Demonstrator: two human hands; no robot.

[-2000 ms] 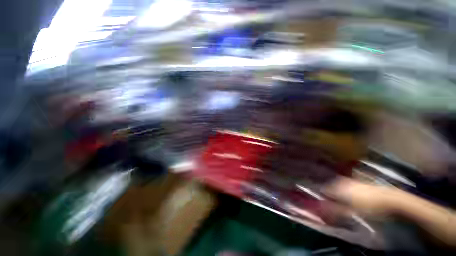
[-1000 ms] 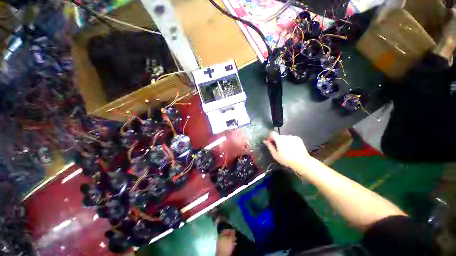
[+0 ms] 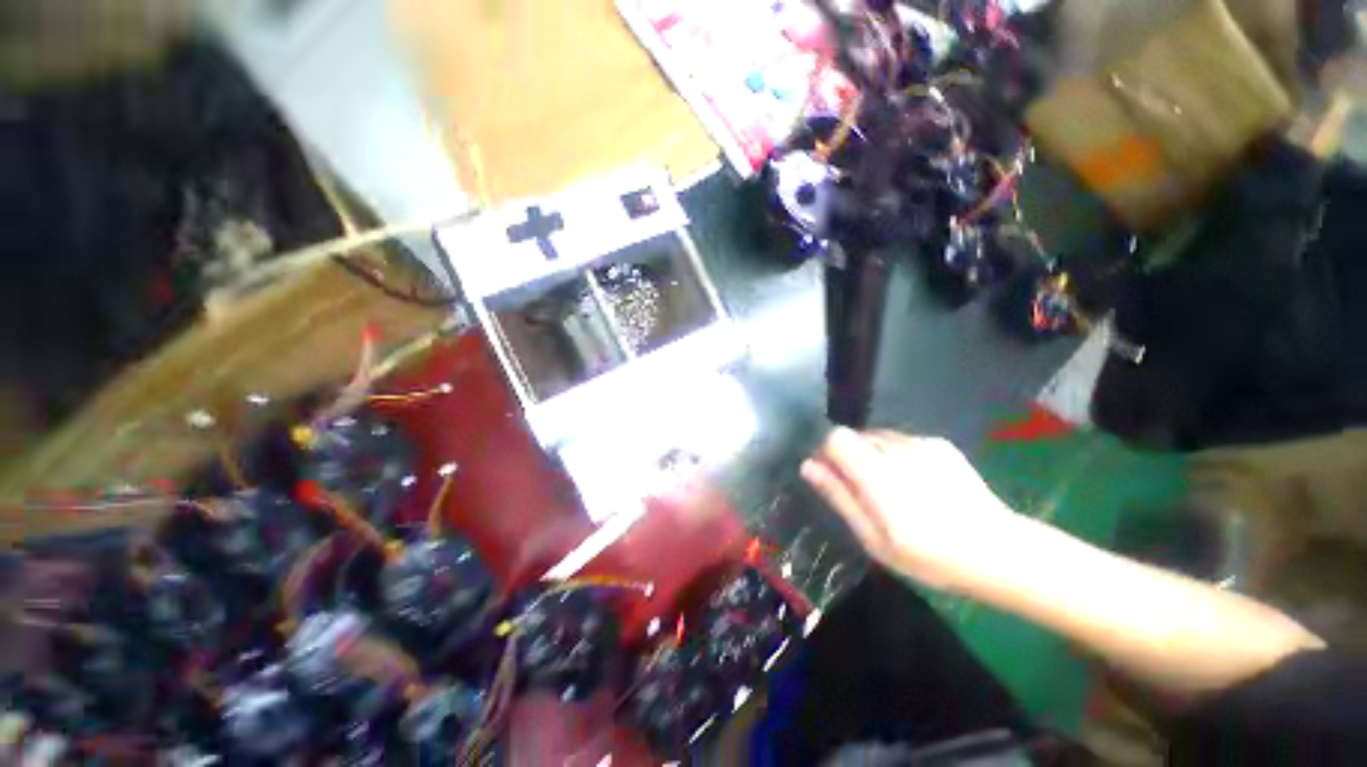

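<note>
My right hand (image 3: 922, 502) reaches in from the lower right, its fingertips at the lower end of the black electric screwdriver (image 3: 852, 345). The screwdriver hangs upright over the bench. Its thin tip is not clear, and I cannot tell if my fingers hold anything. My left hand is not in view. Left of the screwdriver is the white screw feeder (image 3: 547, 412), its open window showing small silvery pieces. Dark motor units (image 3: 562, 637) with thin red and yellow wires lie on the red bench surface, blurred.
More wired motor units (image 3: 960, 165) lie behind the screwdriver, beside a pink-and-white printed sheet (image 3: 742, 75). An open brown box (image 3: 225, 345) is at the left, another brown box (image 3: 1169, 113) at the upper right. A dark-clothed person (image 3: 1244, 300) is at the right.
From a blurred view, then a wider one, the view is now closer. The feeder looks larger. My right hand stays at the screwdriver's lower end, its fingers now less distinct.
</note>
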